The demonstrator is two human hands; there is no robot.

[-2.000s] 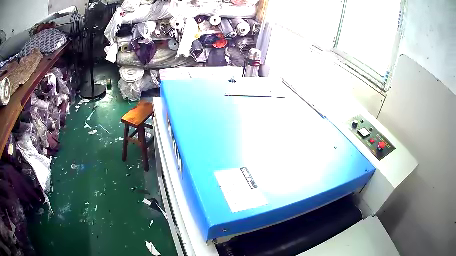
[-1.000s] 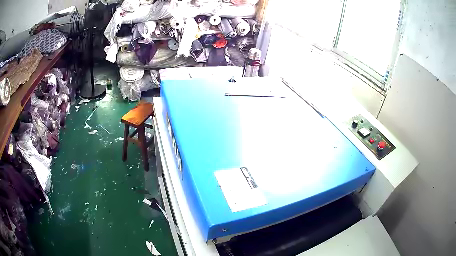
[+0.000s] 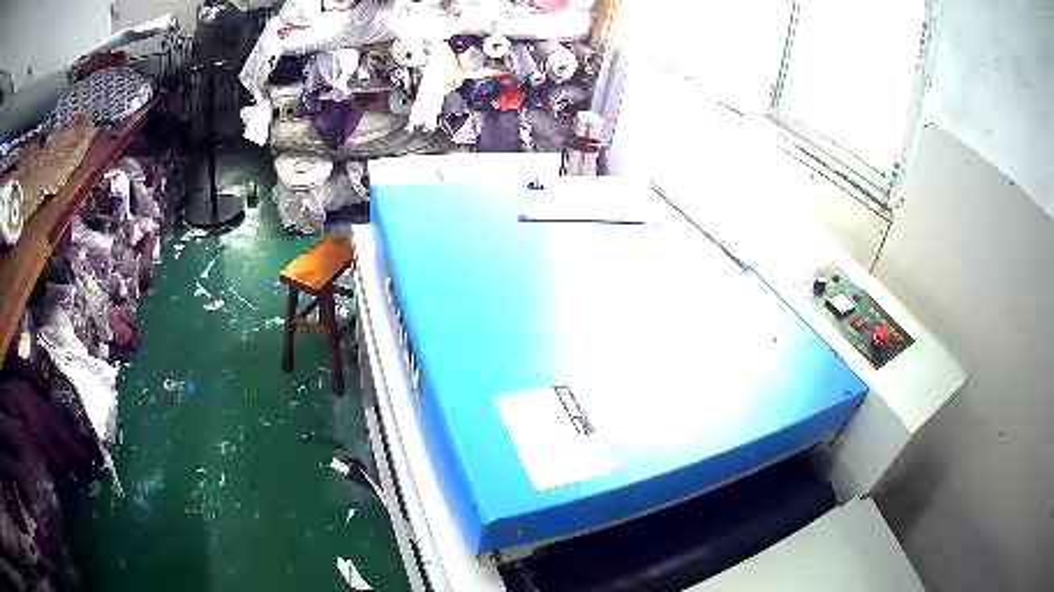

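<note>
The fusing press (image 3: 647,347) stands in front of me, with a large blue hood and a white label near its front left corner. The black conveyor belt (image 3: 693,526) shows in the gap under the hood's near edge. The off-white feed table (image 3: 798,561) is cut off by the bottom edge. The control panel (image 3: 861,315) has red and pale buttons and sits on the side housing at the right. A slim dark stick (image 3: 587,220) lies on the far part of the hood. Neither of my hands is in the picture.
A wooden stool (image 3: 318,264) stands left of the press on the littered green floor (image 3: 231,405). Fabric rolls (image 3: 405,93) are stacked at the back. A brown table (image 3: 69,202) with cloth on and under it runs along the left. A window wall is at the right.
</note>
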